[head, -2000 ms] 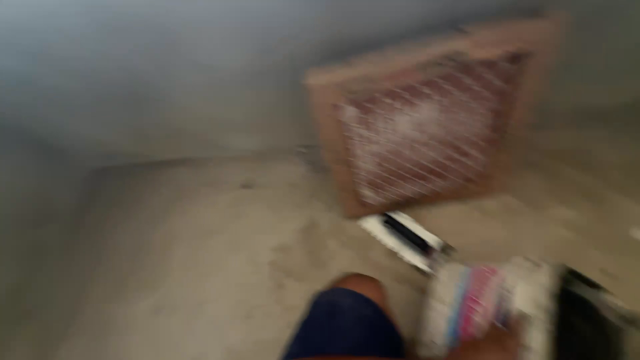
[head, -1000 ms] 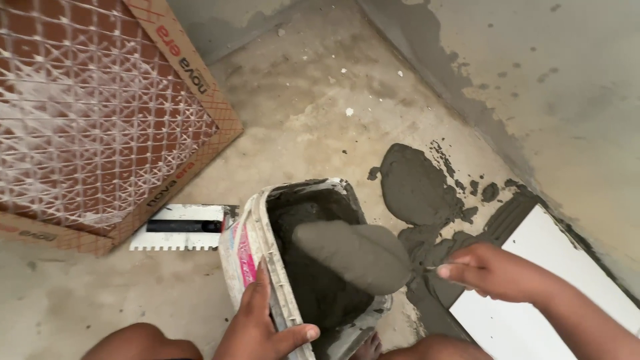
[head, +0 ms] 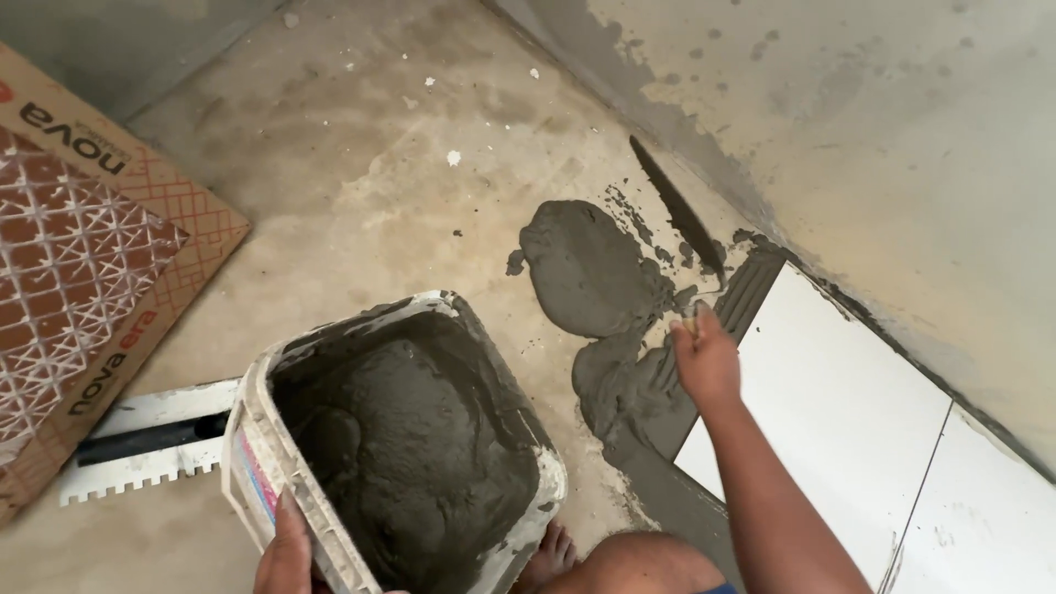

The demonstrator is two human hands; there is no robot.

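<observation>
My left hand [head: 287, 544] grips the near left rim of a square plastic bucket [head: 307, 487] that holds wet grey mortar [head: 412, 437]. My right hand [head: 708, 355] is closed on the handle of a trowel [head: 678, 206], whose mortar-smeared blade is seen nearly edge-on, pointing up toward the wall's foot. Left of the blade, a thick mound of mortar [head: 582, 268] lies on the floor. Combed mortar [head: 752, 285] borders the white tile [head: 817, 388] beside my right forearm. A second white tile [head: 982, 511] lies against the first, with a thin joint between them.
A notched trowel [head: 157, 441] with a black handle lies on the floor left of the bucket, partly under a cardboard tile box [head: 186, 239] with a brown ribbed tile back. The concrete wall [head: 891, 140] rises at the right. My bare foot [head: 554, 554] is beside the bucket.
My right hand has moved the trowel from over the bucket toward the wall. The mortar heaped on its blade is gone, and the mortar patch near the tile is larger. My left hand stays at the bucket.
</observation>
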